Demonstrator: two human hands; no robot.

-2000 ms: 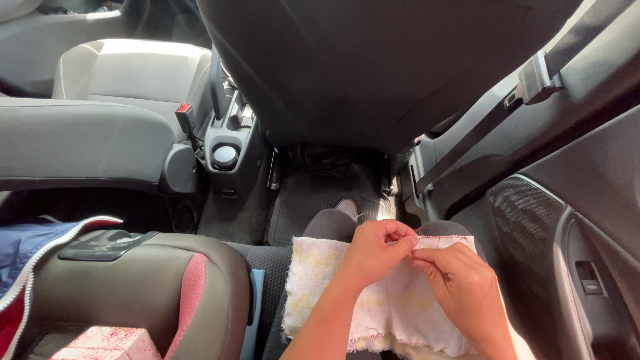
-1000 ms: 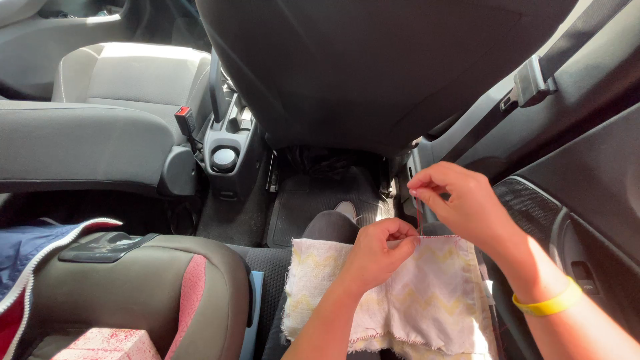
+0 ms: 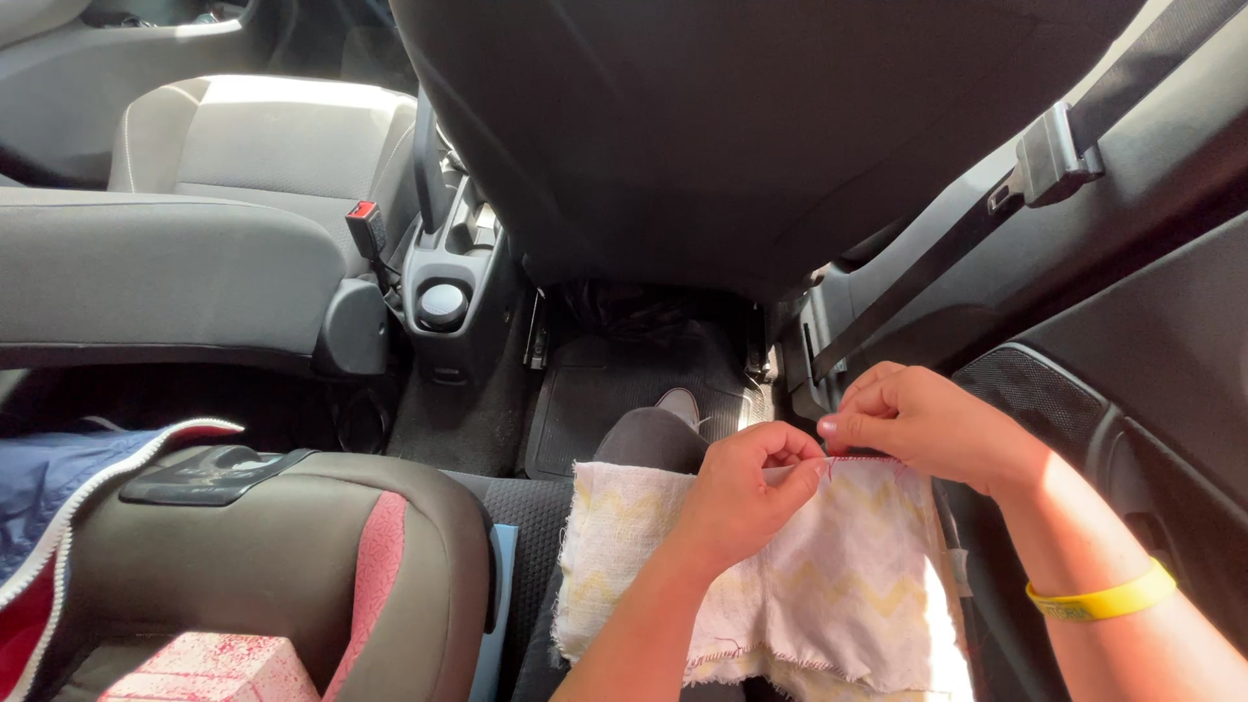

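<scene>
A white cloth with pale yellow zigzags [image 3: 848, 565] lies across my lap, its edges frayed. My left hand [image 3: 746, 492] pinches its upper edge between thumb and fingers. Close by on the right, my right hand [image 3: 892, 424], above a wrist with a yellow wristband [image 3: 1102, 593], has thumb and index finger together at the same edge; whatever is between them is too small to make out. Red stitching [image 3: 863, 458] runs along the upper edge beside the fingers, and dark reddish stitches [image 3: 731, 655] show near the lower edge.
A child car seat [image 3: 429, 575] stands at left, with a red-speckled box [image 3: 210, 668] and a blue jacket [image 3: 78, 487]. A front seat back [image 3: 760, 136] rises ahead. The car door [image 3: 1160, 390] and a seat belt [image 3: 936, 263] are at right; a rubber floor mat [image 3: 624, 390] lies below.
My right hand, raised above the cloth a second ago, has come down to the cloth's upper edge beside my left hand. The left hand keeps its hold there.
</scene>
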